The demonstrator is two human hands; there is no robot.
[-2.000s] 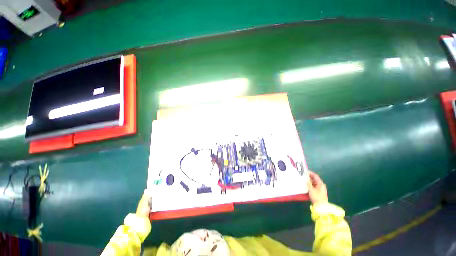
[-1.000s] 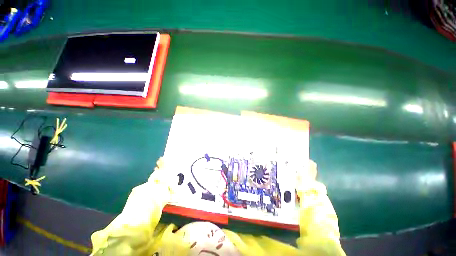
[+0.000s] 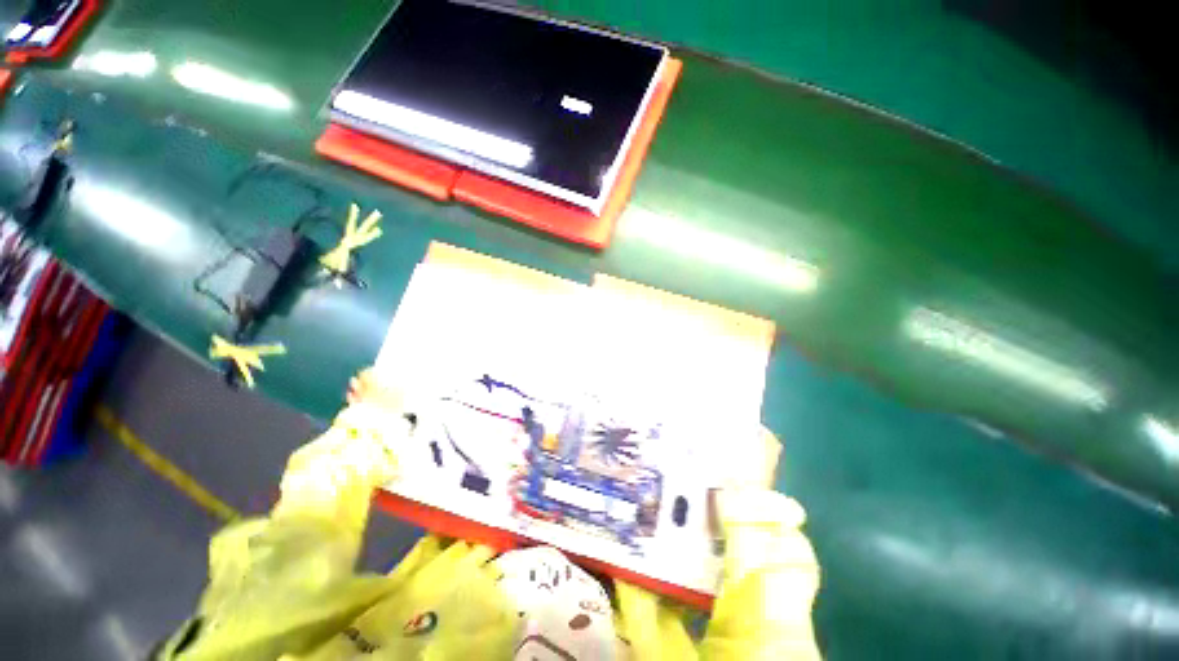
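The back of a screen unit (image 3: 517,323), a white plate with a blue mainboard (image 3: 588,497), a dark fan (image 3: 618,446) and wires, lies on a red-orange foam pad (image 3: 440,519) right in front of me. My left hand (image 3: 366,394) is at the unit's left edge, mostly hidden by a yellow sleeve. My right hand (image 3: 771,458) is at its right edge, also mostly covered by the sleeve. Both hands hold the unit with its pad; the fingertips are blurred.
A black-fronted screen unit (image 3: 511,97) lies on its pad beyond, on the green bench. A power adapter (image 3: 265,274) with cords and pale yellow tape is at the left, another adapter (image 3: 49,187) farther left. Stacked red items (image 3: 58,355) stand lower left, beside grey floor.
The view has turned, so the black screen and adapter appear farther right. The held unit has come closer to my body and stands tilted in the picture, with both hands still at its sides.
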